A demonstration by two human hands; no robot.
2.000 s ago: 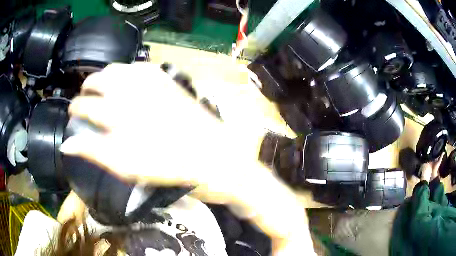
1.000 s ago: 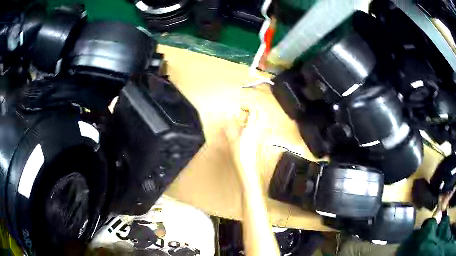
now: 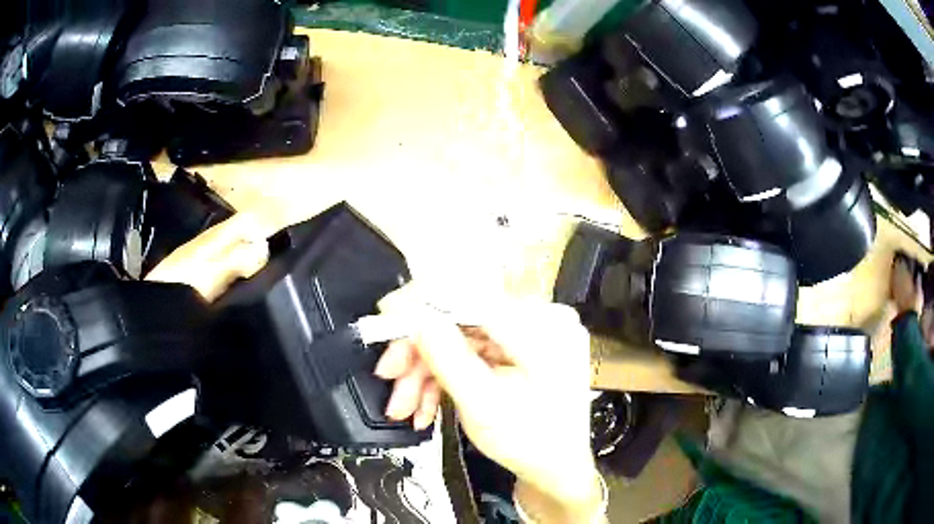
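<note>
A black fan unit [image 3: 113, 333] is held tilted in front of me at the lower left. Its boxy base [image 3: 343, 266] points right, with a ribbed flat face towards me. My left hand [image 3: 210, 256] is behind the unit and holds it; part of the hand is hidden by the base. My right hand [image 3: 502, 379] pinches a small white piece [image 3: 384, 328] between thumb and finger, close to or touching the face of the base. I cannot tell what the piece is.
More fans lie at the upper left [image 3: 205, 51] and on the right [image 3: 722, 297] of the tan worktop [image 3: 410, 133]. A red stick [image 3: 526, 23] stands by a pale post at the back. A person's green sleeve [image 3: 891, 409] is at the right.
The fan unit has turned, bringing the face of its base towards me. My right hand has moved left from the worktop to the base with the white piece. My left hand has come into view.
</note>
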